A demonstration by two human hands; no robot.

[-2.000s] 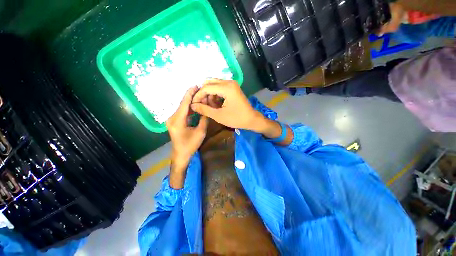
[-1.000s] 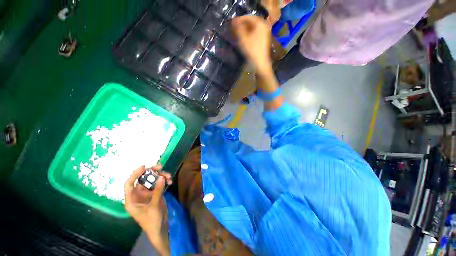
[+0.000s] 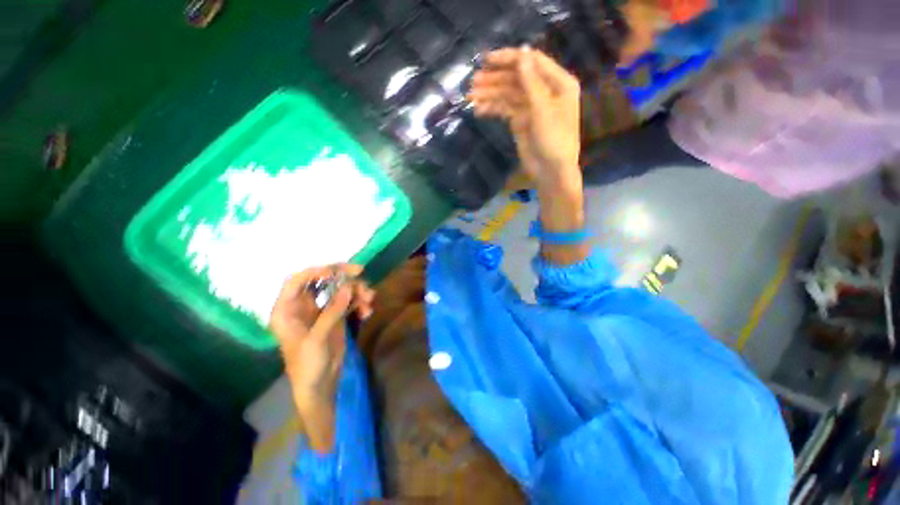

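My left hand (image 3: 314, 321) is at the near edge of the green parts bin (image 3: 158, 209). It holds a small dark and silvery unit (image 3: 329, 288) between thumb and fingers. Many white plastic pieces (image 3: 296, 222) lie heaped in the bin. My right hand (image 3: 533, 104) is raised over the near right part of the black blister tray (image 3: 405, 79), fingers partly bent. The frame is blurred, and I cannot tell if anything is between its fingers. The pockets I can see in the tray are dark and glossy.
Loose units (image 3: 202, 12) lie on the dark green surface (image 3: 89, 89) at the upper left. A black tray stack (image 3: 109, 414) is at the lower left. A person in a pinkish garment (image 3: 789, 108) is at the upper right. Grey floor with yellow lines lies on the right.
Over the last second the view has shifted, and my right hand's fingers have spread somewhat. Two seconds ago both hands were together over the bin; my right hand has since moved to the tray.
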